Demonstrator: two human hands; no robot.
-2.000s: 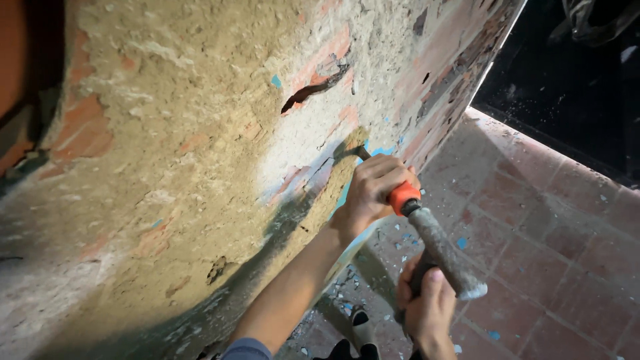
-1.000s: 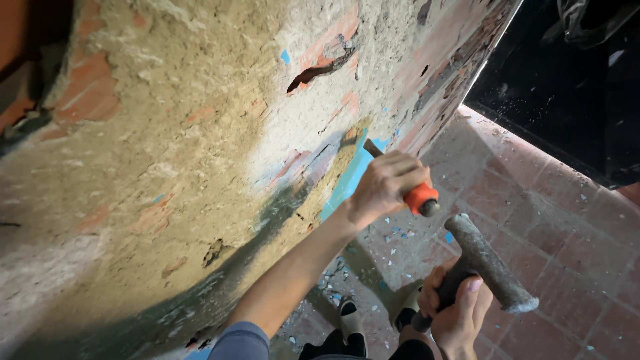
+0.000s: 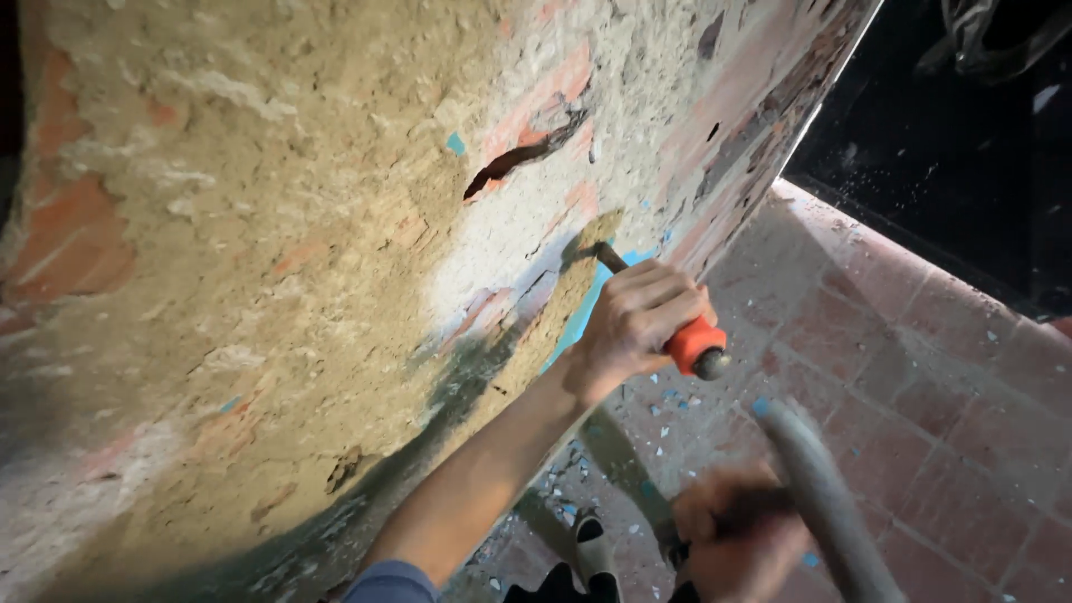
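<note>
My left hand (image 3: pixel 645 314) grips a cold chisel (image 3: pixel 697 345) with an orange guard near its struck end. The chisel's steel tip rests at the rough plaster wall (image 3: pixel 335 209), at the top of a strip of light blue paint (image 3: pixel 586 310). Lower right, my right hand (image 3: pixel 741 523), blurred, is closed on the dark handle of a hammer (image 3: pixel 825 494). The hammer's grey metal head is apart from the chisel, below and to the right of its struck end.
The reddish tiled floor (image 3: pixel 946 402) bears scattered blue and white chips. A dark panel (image 3: pixel 938 167) with clear plastic on it stands upper right. The wall has a jagged crack (image 3: pixel 523 159). A shoe (image 3: pixel 593 544) shows at the bottom.
The hammer head met the chisel's end two seconds ago and is now apart from it. My left hand has kept hold of the chisel, whose tip has shifted slightly along the wall.
</note>
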